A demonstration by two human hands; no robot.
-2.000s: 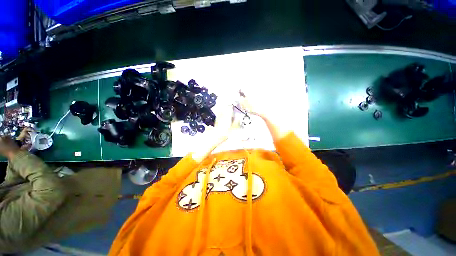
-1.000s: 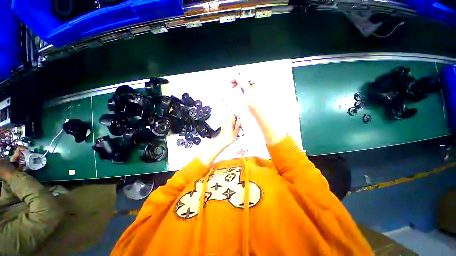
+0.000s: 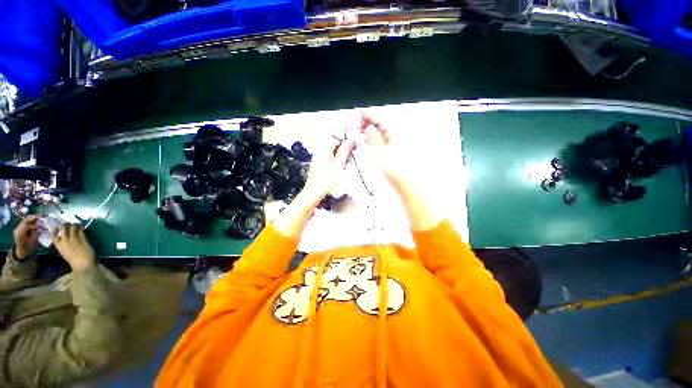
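Observation:
My left hand (image 3: pixel 328 165) and my right hand (image 3: pixel 377 144) are close together over the upper middle of the white work sheet (image 3: pixel 432 163). Both are washed out by glare. A thin dark lead wire (image 3: pixel 363 174) hangs between them and runs down over the sheet. Small dark bits show at the fingertips, too blurred to name, and which hand grips the wire cannot be told. A tangled pile of glossy black lamp housings (image 3: pixel 228 170) lies left of my left hand, with small black rings at its right edge, partly hidden by my left hand.
Another black pile (image 3: pixel 622 159) and several small rings (image 3: pixel 558 176) lie on the green bench at right. A single black housing (image 3: pixel 135 183) with a white cord lies at left. A neighbour's hands (image 3: pixel 57 236) work at far left. A blue bin (image 3: pixel 205 26) is above the dark conveyor (image 3: pixel 425 72).
My left hand has moved up and forward beside my right hand, off the lower sheet. The neighbour's second hand has come into view at far left. The camera view has shifted slightly.

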